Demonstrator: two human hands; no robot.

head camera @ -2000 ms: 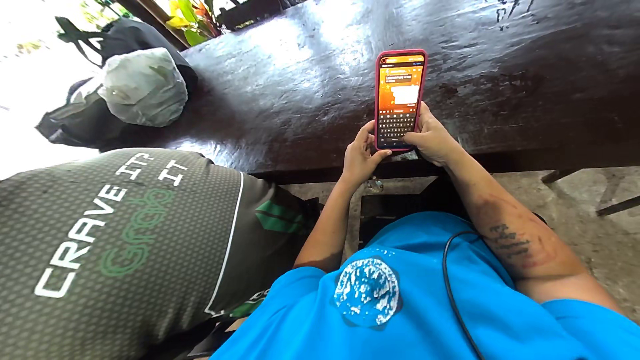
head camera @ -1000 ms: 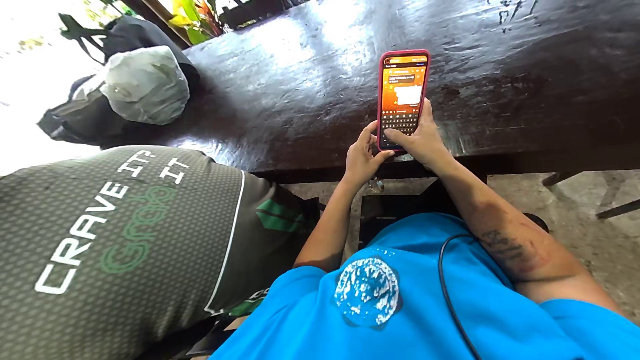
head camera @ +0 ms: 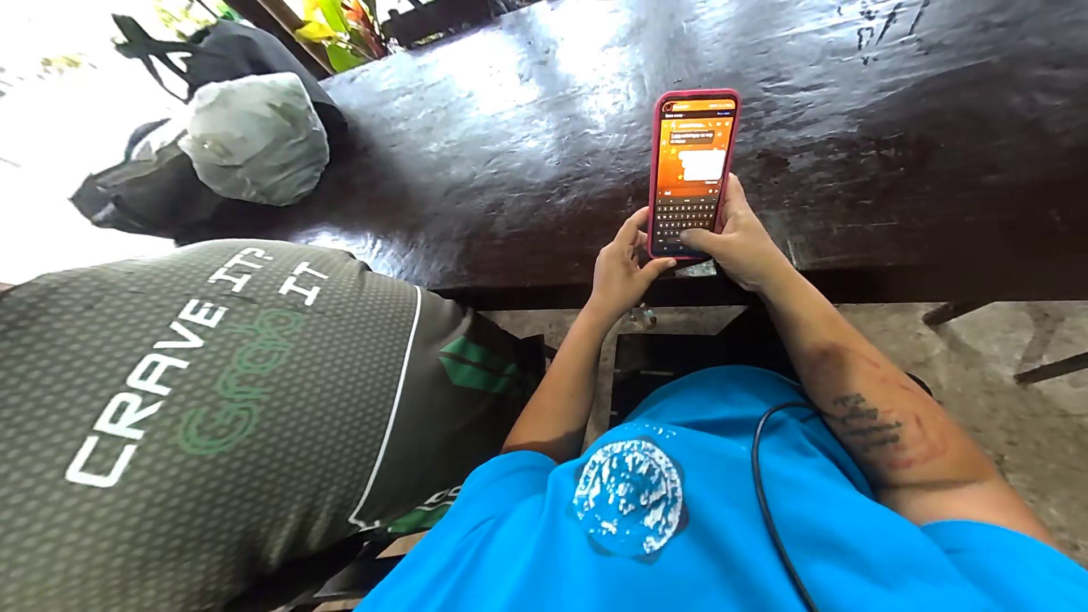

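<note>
A smartphone in a red case (head camera: 693,174) is held upright above the near edge of a dark wooden table (head camera: 510,170). Its lit screen shows an orange chat view over a dark keyboard. My left hand (head camera: 625,268) grips the phone's lower left side, its thumb at the bottom edge. Around the lower right side is my right hand (head camera: 746,242), with the thumb over the lower part of the keyboard. The fingers behind the phone are hidden.
At the left sits a person in a dark patterned shirt (head camera: 323,408) bearing writing, close beside my left arm. A black bag (head camera: 246,59) and a whitish plastic bag (head camera: 259,140) lie on the table's left end. A black cable (head camera: 765,493) runs down my blue shirt.
My right thumb has shifted slightly over the phone's keyboard. Both hands keep hold of the phone in about the same place.
</note>
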